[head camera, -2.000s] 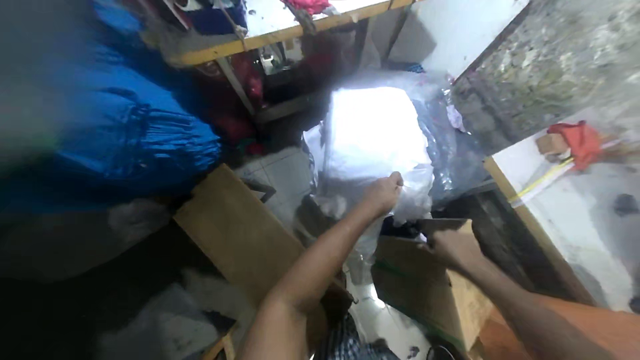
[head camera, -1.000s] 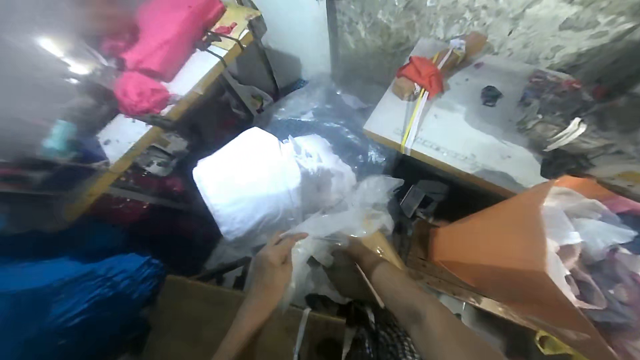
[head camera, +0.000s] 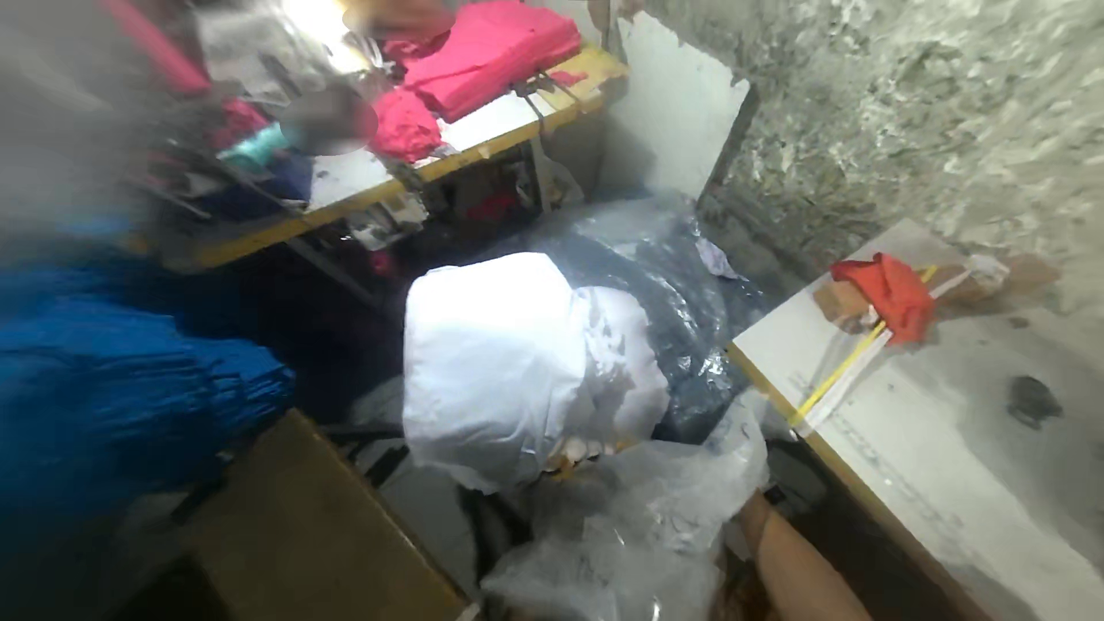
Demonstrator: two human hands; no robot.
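A folded stack of white fabric [head camera: 492,362] lies in the middle of the view, against a large clear plastic bag [head camera: 647,259] with dark contents. In front of it, low in the view, a crumpled translucent plastic bag [head camera: 638,509] is spread out. My right hand [head camera: 752,522] is at this bag's right edge, mostly hidden by the plastic, so its grip cannot be made out; the forearm enters from the bottom. My left hand cannot be seen.
Pink cloth [head camera: 492,52] lies on a yellow-edged sewing table [head camera: 483,151] at the back. Blue fabric [head camera: 129,379] is piled at left, above a brown board or box [head camera: 319,526]. A white-topped table [head camera: 931,414] on the right holds a red cloth [head camera: 893,293] and yellow tape.
One second ago both hands were visible at the translucent bag; now the left is out of sight and the right is mostly covered. The brown cardboard box seen two seconds ago is not visible. The view has shifted.
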